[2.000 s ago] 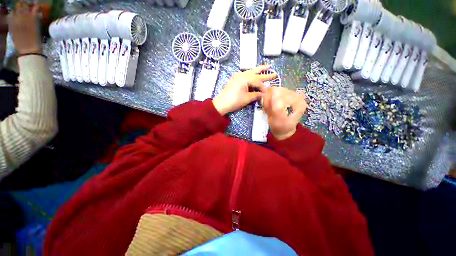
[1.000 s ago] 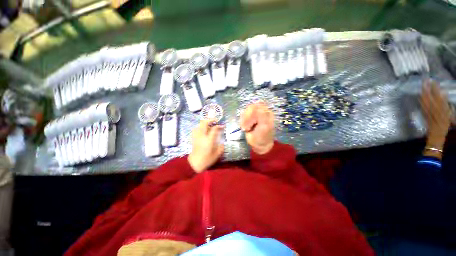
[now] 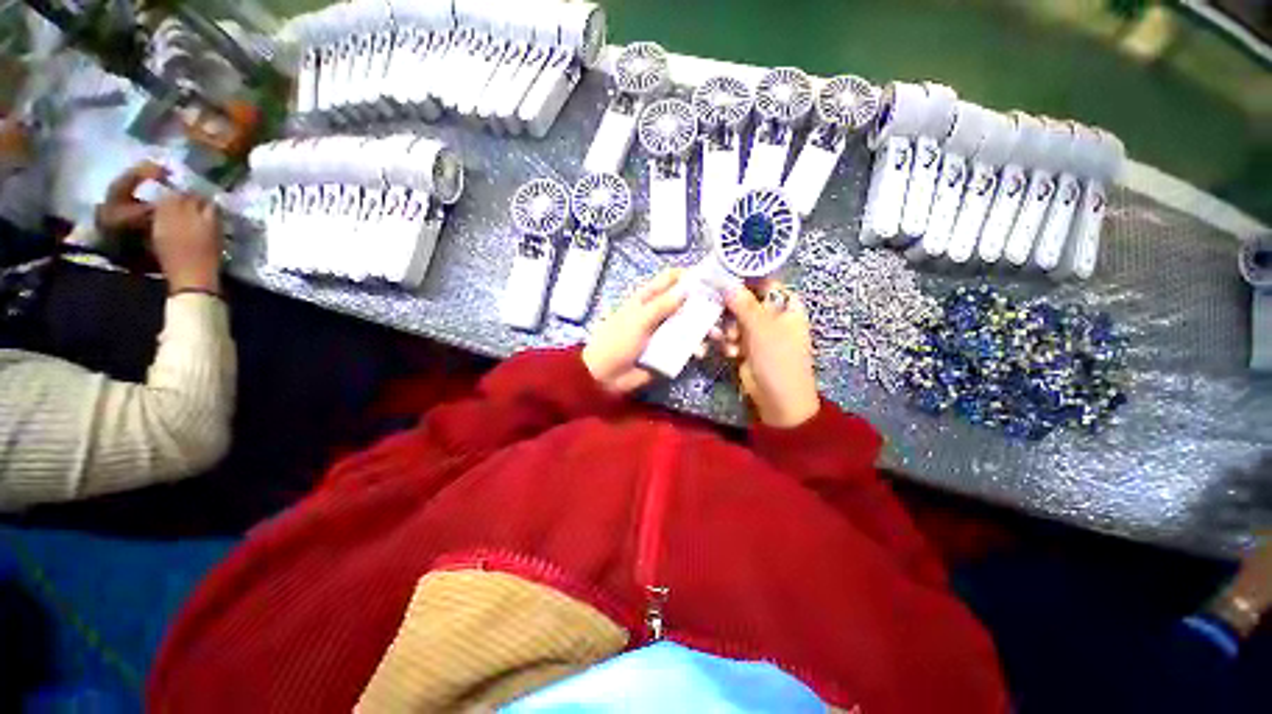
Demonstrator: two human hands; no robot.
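A white handheld fan point(image 3: 682, 329) is held in both hands in front of my chest, tilted, its round grille point(image 3: 758, 232) with a dark blue centre pointing up and to the right. My left hand point(image 3: 635, 332) grips the handle from the left. My right hand point(image 3: 776, 346) holds it from the right, just below the fan head. The fingers partly hide the neck area, so any small part there cannot be made out.
Two single fans point(image 3: 530, 279) lie left of my hands, several more point(image 3: 670, 195) ahead. Stacked fan rows stand left point(image 3: 356, 230) and right point(image 3: 983, 195). A pale-parts heap point(image 3: 865, 314) and dark-parts heap point(image 3: 1018, 363) lie right. Neighbours' arms show left point(image 3: 188, 356) and lower right.
The held fan and my hands come together; one second ago the hands were apart, with the fan's grille near my left hand. The fan now shows lifted and tilted. The camera view has shifted.
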